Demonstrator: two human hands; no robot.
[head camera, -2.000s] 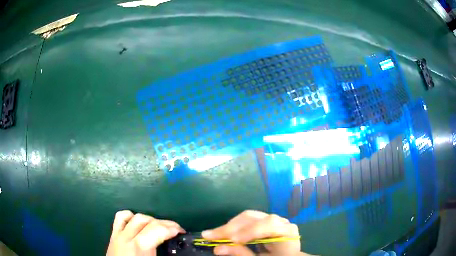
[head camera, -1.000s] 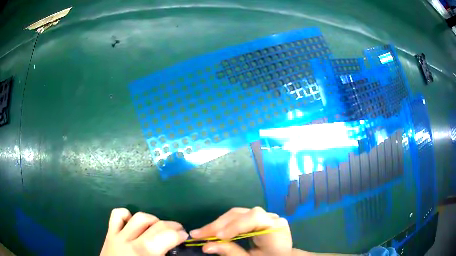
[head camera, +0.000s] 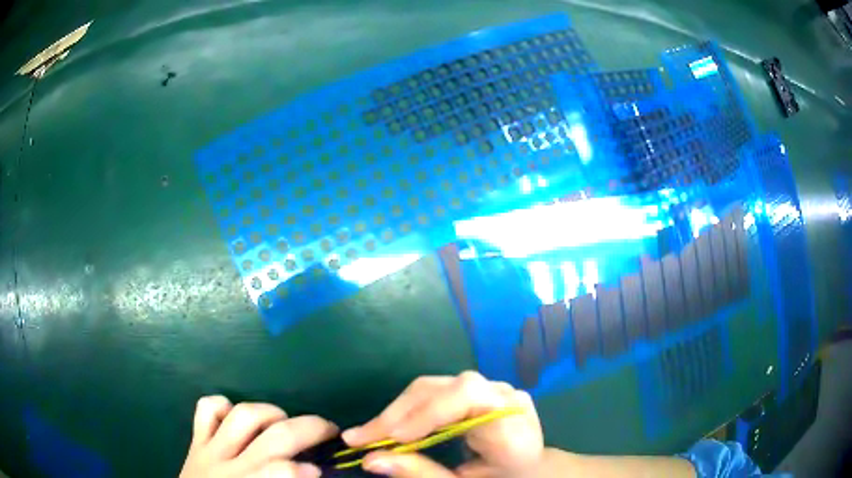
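Observation:
My left hand (head camera: 257, 441) is at the bottom edge, partly cut off, with its fingers closed on a black plastic part (head camera: 322, 456). Most of the part is hidden by my fingers and the picture's edge. My right hand (head camera: 458, 425) holds yellow tweezers (head camera: 467, 426) lengthwise, their tips over the black part. Whether a pad is at the tips cannot be told. A large blue film sheet (head camera: 308, 177) with a grid of dark pads at its upper right and pale cells elsewhere lies ahead. A blue film sheet with wide grey-brown strips (head camera: 645, 303) lies right of my hands.
Smaller sheets with dense dark pieces (head camera: 687, 145) overlap at the right. A narrow blue film sheet (head camera: 789, 271) lies beyond them. A loose black part (head camera: 780, 86) is at the upper right. A blue film scrap (head camera: 58, 443) is at the lower left. The green mat has a torn patch (head camera: 56, 49).
The view has shifted, so the sheets sit higher and further left, and the black part at the left edge is out of view. Both hands keep their holds, with the tweezers tilted more.

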